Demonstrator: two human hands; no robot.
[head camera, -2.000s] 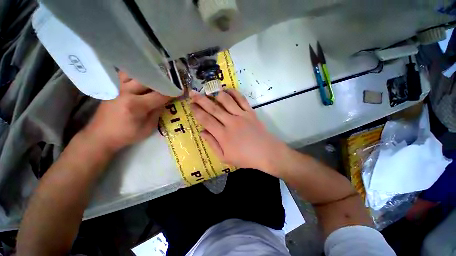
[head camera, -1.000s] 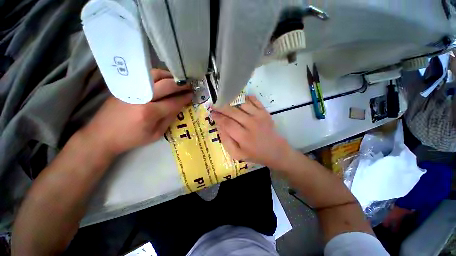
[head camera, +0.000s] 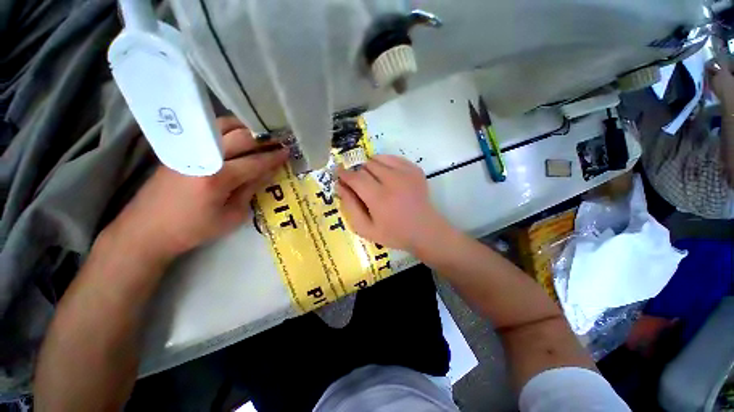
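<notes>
My left hand (head camera: 205, 189) is at the left of the sewing machine head (head camera: 282, 64), its fingertips pinching a dark cloth edge (head camera: 264, 149) beside the needle area. My right hand (head camera: 390, 201) is just right of the needle area, fingers curled with the fingertips close to a small white, blurred thing (head camera: 326, 179); whether they hold it I cannot tell. Yellow tape (head camera: 310, 249) with "PIT" lettering lies on the machine bed under and between the hands. Grey-brown cloth (head camera: 56, 169) drapes at the left. The needle tip is hidden.
A white lamp (head camera: 167, 105) hangs above my left hand. Snips (head camera: 488, 145), a small tan block (head camera: 558, 167) and a black tray (head camera: 604, 153) lie on the table (head camera: 515, 197) at the right. A plastic bag with white material (head camera: 616, 257) is below. Another person's arm (head camera: 722, 88) shows at the far right.
The view has shifted, so the machine head and lamp appear further left than a second ago. My right fingers are more curled. My left hand stays at the cloth edge.
</notes>
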